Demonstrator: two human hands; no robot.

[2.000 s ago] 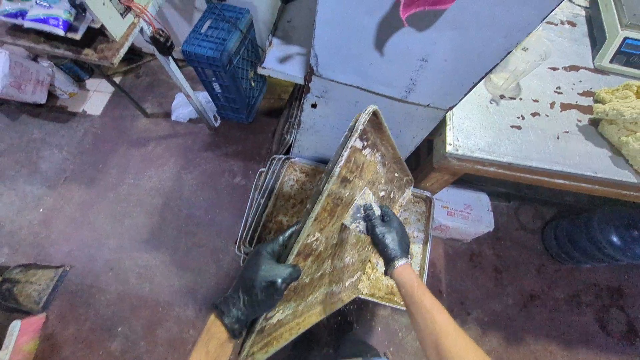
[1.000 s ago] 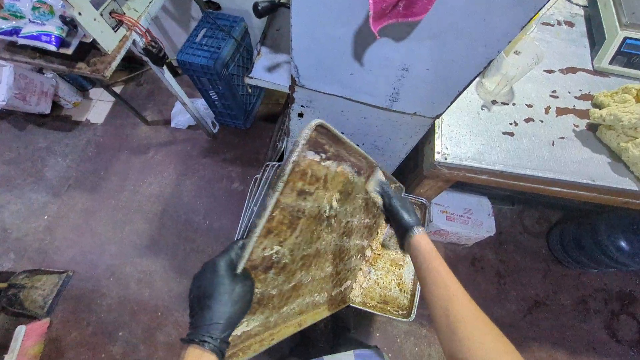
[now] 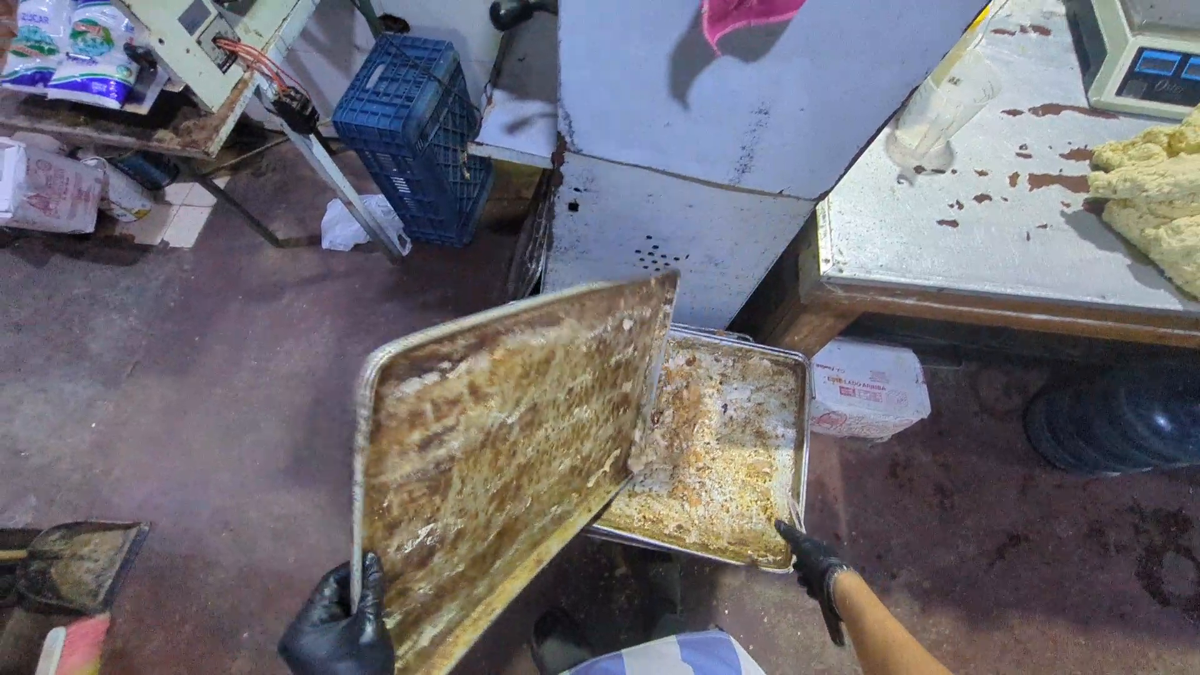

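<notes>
My left hand (image 3: 342,614), in a black glove, grips the near left edge of a large metal baking tray (image 3: 506,450). The tray stands tilted, its inside coated with brown and pale crusted residue. Beneath and to the right lies another baking tray (image 3: 727,450), with crumbs and yellowish scrapings on it, on top of other trays. My right hand (image 3: 816,572), also black-gloved, is at that lower tray's near right corner. A thin, light edge of a flat scraper (image 3: 796,516) shows at its fingers; the rest of the scraper is hidden.
A metal-topped table (image 3: 994,225) at the right bears dough (image 3: 1153,187), a scale (image 3: 1144,66) and a clear plastic jug (image 3: 937,112). Under it are a white carton (image 3: 870,389) and a dark round container (image 3: 1120,417). Blue crates (image 3: 408,131) stand behind; a dustpan (image 3: 84,562) lies left.
My right hand has left the tilted tray's face and moved down and right to the lower tray's corner. The tilted tray has swung left, uncovering more of the lower tray.
</notes>
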